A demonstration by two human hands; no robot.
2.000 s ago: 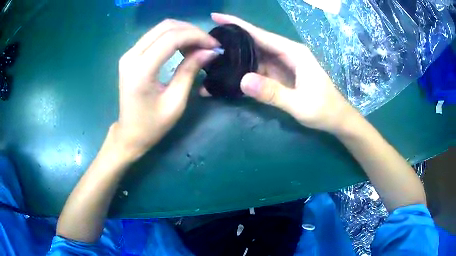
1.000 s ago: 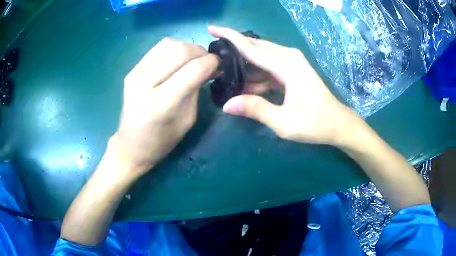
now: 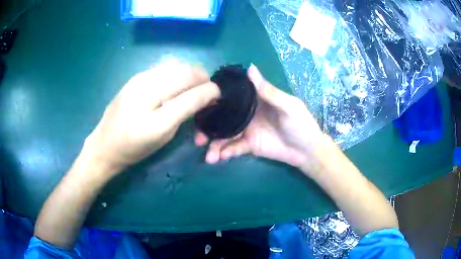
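Observation:
A round black housing is held above the table in front of me. My right hand holds it from the right side, with fingers under its lower edge. My left hand is at its upper left, with thumb and fingertips on or inside the black part. The left fingers are blurred, and I cannot tell if a small piece is between them. No white piece shows on the housing.
A blue parts bin with white contents stands at the top. A clear poly bag with a white label lies at the right, beside a dark blue bundle. Black pieces are at the far left edge. The green tabletop curves along the bottom.
The view has shifted, so the bin shows more. The housing has turned from edge-on to more face-on and sits lower. The small pale piece seen earlier at my left fingertips no longer shows.

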